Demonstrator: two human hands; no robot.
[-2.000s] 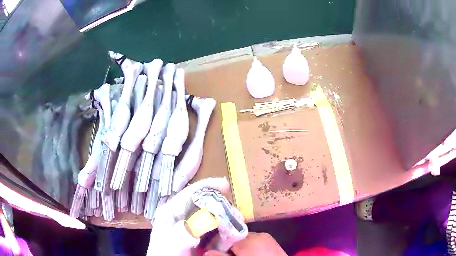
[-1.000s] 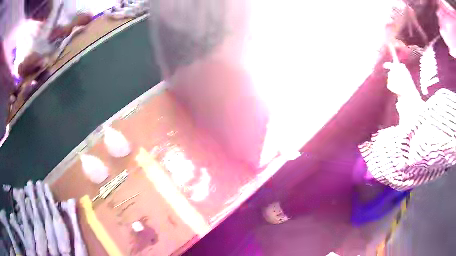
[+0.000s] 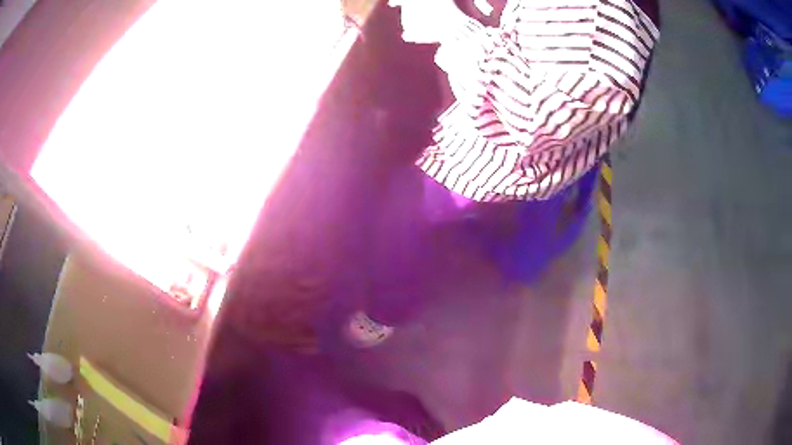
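Neither of my hands shows in the head view. Nearest in front of me at the lower left is the brown cardboard-covered bench (image 3: 130,326). Two white squeeze bottles (image 3: 57,368) lie near its far edge, cut close to the left rim. One yellow tape strip (image 3: 126,401) runs beside them. A few thin pale sticks (image 3: 80,421) show at the bottom edge, partly cut off. The moulded parts are out of the picture.
A person in a striped top (image 3: 556,104) is at the upper middle. A glaring white panel (image 3: 200,113) fills the upper left. A yellow-black floor stripe (image 3: 599,287) runs down the grey floor (image 3: 695,261). Blue material (image 3: 538,235) hangs below the person. A shoe (image 3: 369,330) shows beneath the bench.
My view has swung right. The bench things have slid to the lower left and the moulded parts have left the picture. My hands, seen two seconds ago holding a part, are no longer visible.
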